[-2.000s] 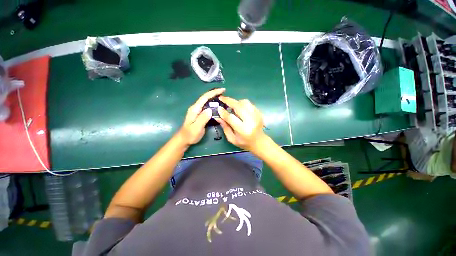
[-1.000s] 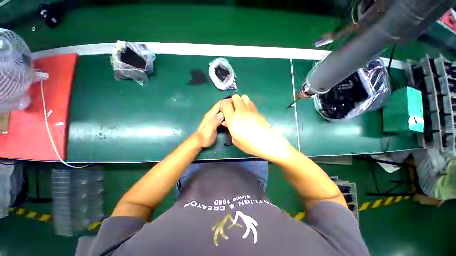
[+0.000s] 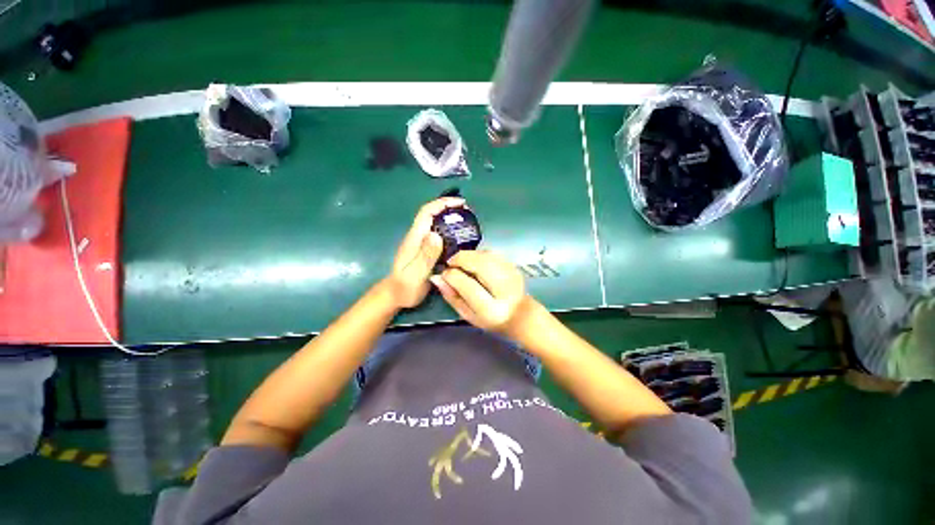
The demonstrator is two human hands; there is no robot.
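The glossy black unit housing is held up over the bench's near part, with a pale patch on its face. My left hand grips it from the left side. My right hand is at its lower edge with fingers bent; the fingertips are close to the housing and to my left fingers. What the right fingertips hold, if anything, is too small to tell. The electric screwdriver hangs above the bench's far edge. The dark pile of screws lies left of the small screw bag.
The small parts bag stands at the back left. The red mat and white fan are at the left. The large parts bag, green box and stacked trays are at the right. More trays stand below the bench.
The screwdriver has swung from the right back to the middle. The right hand has moved off the top of the housing to its lower edge, and the housing's face now shows.
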